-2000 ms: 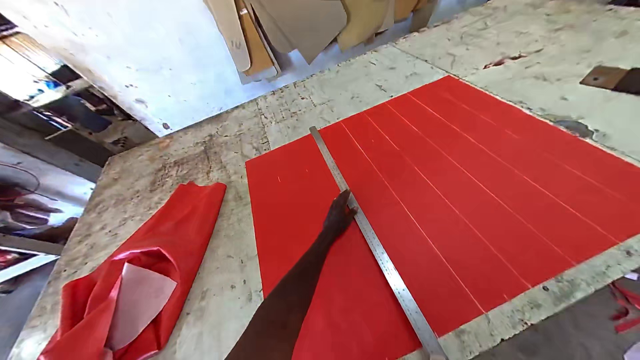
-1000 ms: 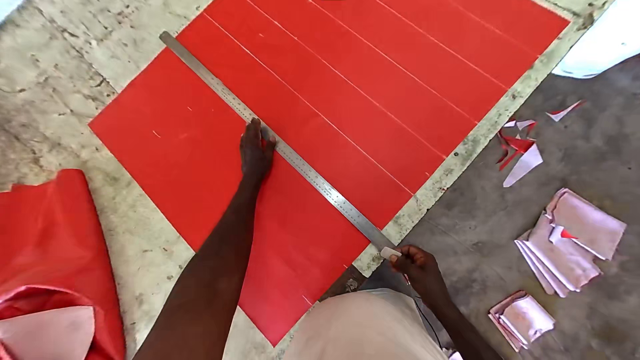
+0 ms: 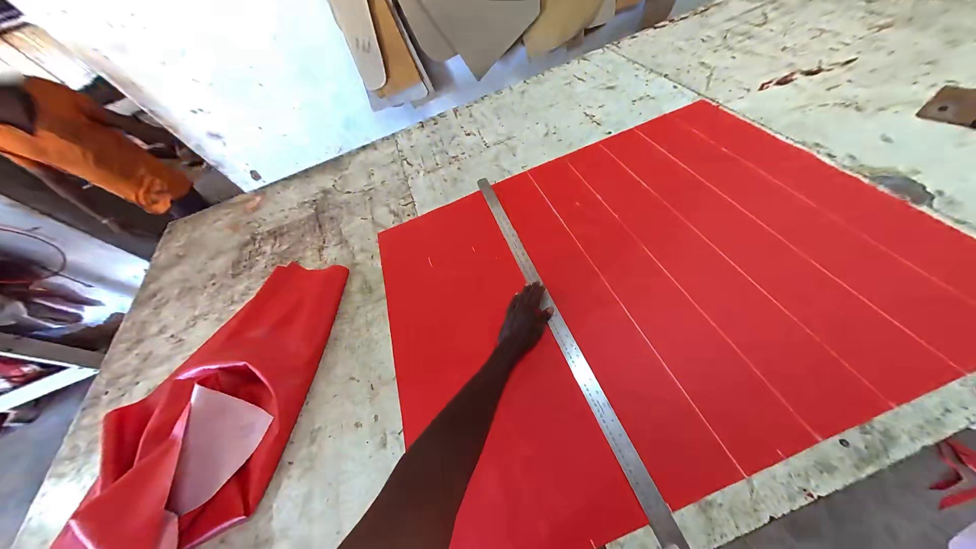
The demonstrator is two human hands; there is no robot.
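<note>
A sheet of red leather-like material point(image 3: 701, 259) lies flat on the worktable, with several thin pale lines drawn across its right part. Across the sheet, left of those lines, lies a long steel ruler point(image 3: 595, 396). My left hand point(image 3: 524, 314) presses on the ruler near its middle, fingertips on the metal. Only a sliver of a fingertip, at the ruler's near end, shows at the bottom edge; the rest of my right hand is out of frame. A bundle of red material point(image 3: 297, 335) with a pale backing rests at the left.
The worktable point(image 3: 358, 427) has a worn, stained surface. Beyond its far edge, flat pattern pieces point(image 3: 473, 30) hang against a pale wall. A metal piece point(image 3: 949, 105) lies at the far right. A person in orange point(image 3: 91, 145) is at the upper left; red scraps point(image 3: 957, 473) lie lower right.
The view has swung up from the near edge, where my right hand showed at the ruler's end a second ago. A person in orange has come into view at the left.
</note>
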